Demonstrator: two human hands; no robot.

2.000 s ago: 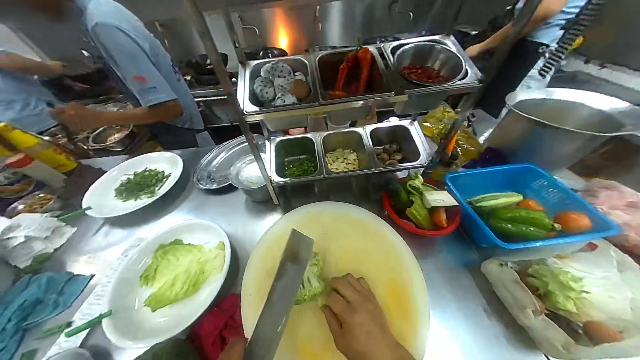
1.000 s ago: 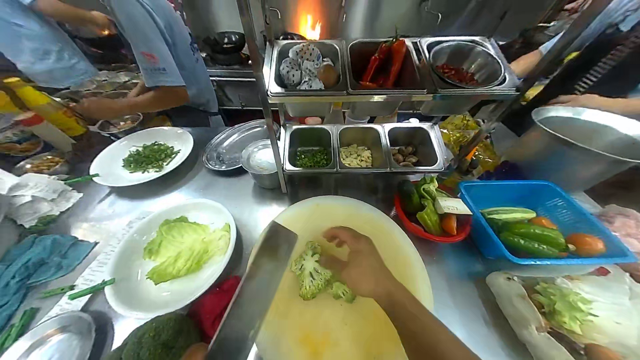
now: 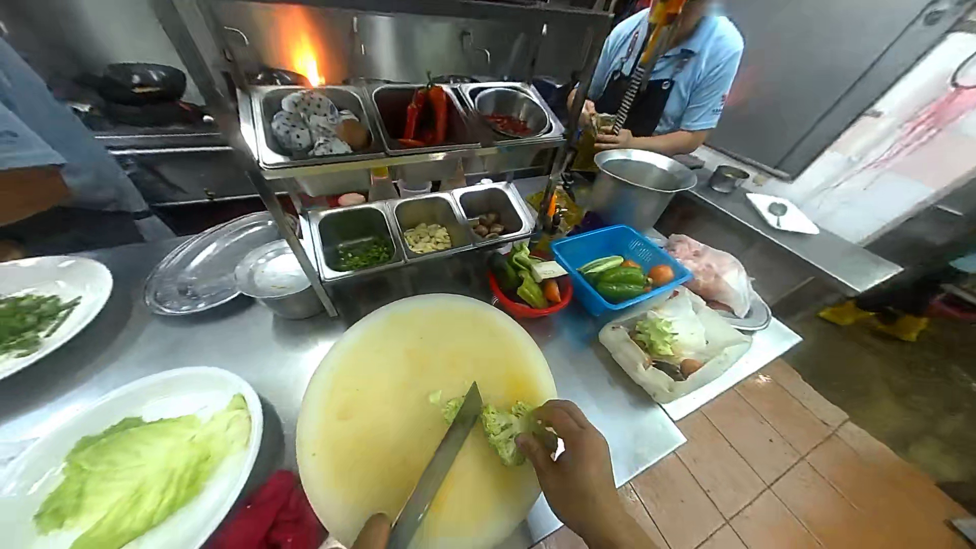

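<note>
On the round, pale yellow cutting board (image 3: 381, 396) lie pale green broccoli florets (image 3: 503, 431). The thumb and fingers of my right hand (image 3: 576, 465) pinch the right-hand floret near the board's right edge. Only a little of my left hand (image 3: 372, 532) shows at the bottom edge, around the handle end of a broad-bladed knife (image 3: 442, 465); the handle itself is hidden. The blade slants up and right, its tip between the held floret and a smaller floret piece (image 3: 451, 409) to its left.
Left of the board are a white plate of lettuce (image 3: 252, 457) and a red cloth (image 3: 274, 511). Behind it stands a rack with metal food pans (image 3: 358, 263). To the right are a red bowl (image 3: 534, 311), a blue basket (image 3: 568, 248) and a large pot (image 3: 602, 191). A co-worker stands beyond.
My right hand was spread beside the broccoli one second ago and now pinches a floret. The knife blade has come in beside the floret, over the board. The view has swung right.
</note>
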